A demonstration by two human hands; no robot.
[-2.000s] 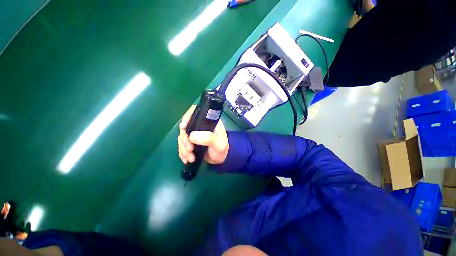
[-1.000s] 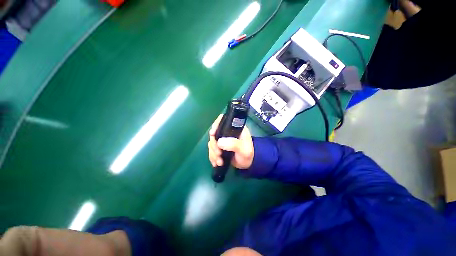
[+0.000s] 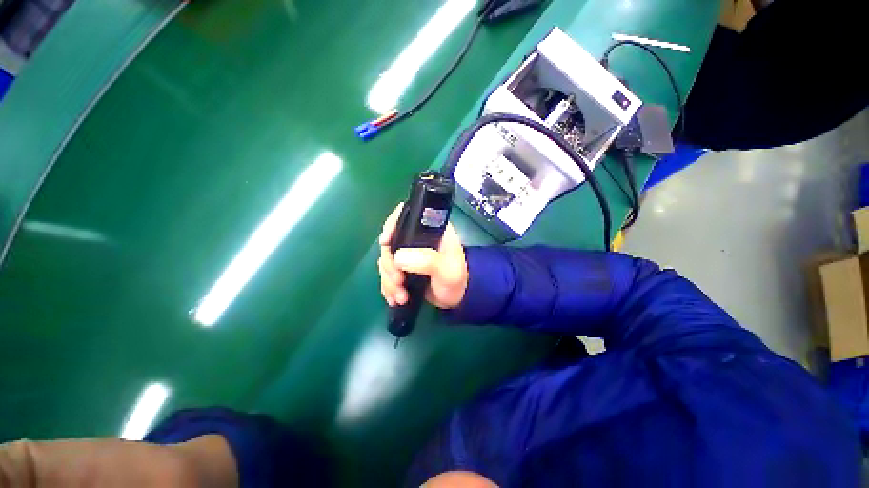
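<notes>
My right hand [image 3: 424, 262] is closed around the black electric screwdriver [image 3: 420, 224], above the green surface. Its thin bit points down, touching nothing that I can make out. The black cord loops from its rear end over the screw feeder [image 3: 488, 176]. My left hand [image 3: 114, 465] is large, blurred and cut off at the bottom left edge; its fingers are out of view. A black cable [image 3: 446, 76] with a blue-and-red plug [image 3: 376, 125] lies on the green belt left of the feeder, its other end near the top edge.
The glossy green belt [image 3: 143, 181] carries bright light reflections. A flat grey block [image 3: 656, 130] and a thin white stick [image 3: 651, 42] are beside the feeder. A dark rounded shape [image 3: 781, 81] fills the upper right. A cardboard carton [image 3: 844, 307] stands on the floor at right.
The cable and plug have come further into view, moving down and left along the belt past the feeder. My right hand still holds the screwdriver in much the same pose. The view has shifted slightly.
</notes>
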